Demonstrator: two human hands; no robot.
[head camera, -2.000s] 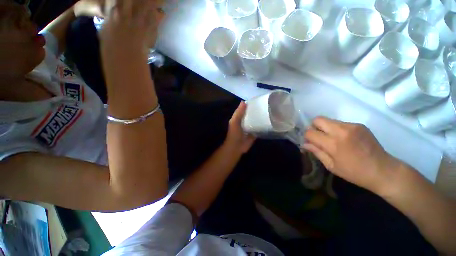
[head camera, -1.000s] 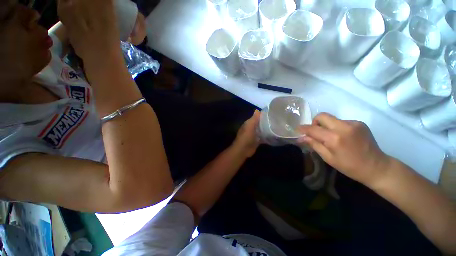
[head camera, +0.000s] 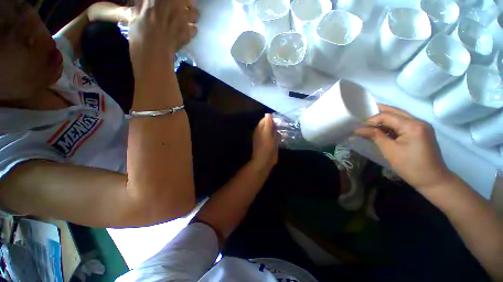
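A matte white cup (head camera: 330, 117) is held tilted at the table's near edge, its open mouth facing right. My right hand (head camera: 405, 144) pinches the cup's rim between thumb and fingers. My left hand (head camera: 266, 144) is left of the cup's closed end, apart from it, and holds a crinkled clear plastic bag (head camera: 288, 128) between thumb and fingers. The film reaches toward the cup; how far it covers the cup is unclear.
Several white cups (head camera: 433, 63) stand on the white table cover (head camera: 220, 60), some with shiny film at the mouth. A black stick-like tool (head camera: 298, 95) lies partly hidden behind the cup. A person's braceleted forearm (head camera: 160, 143) is close at the left.
The cup has moved up and right, out of my left hand, and its mouth has turned right. My right hand now grips the rim. The bag is stretched leftward. The neighbour's arm has shifted right.
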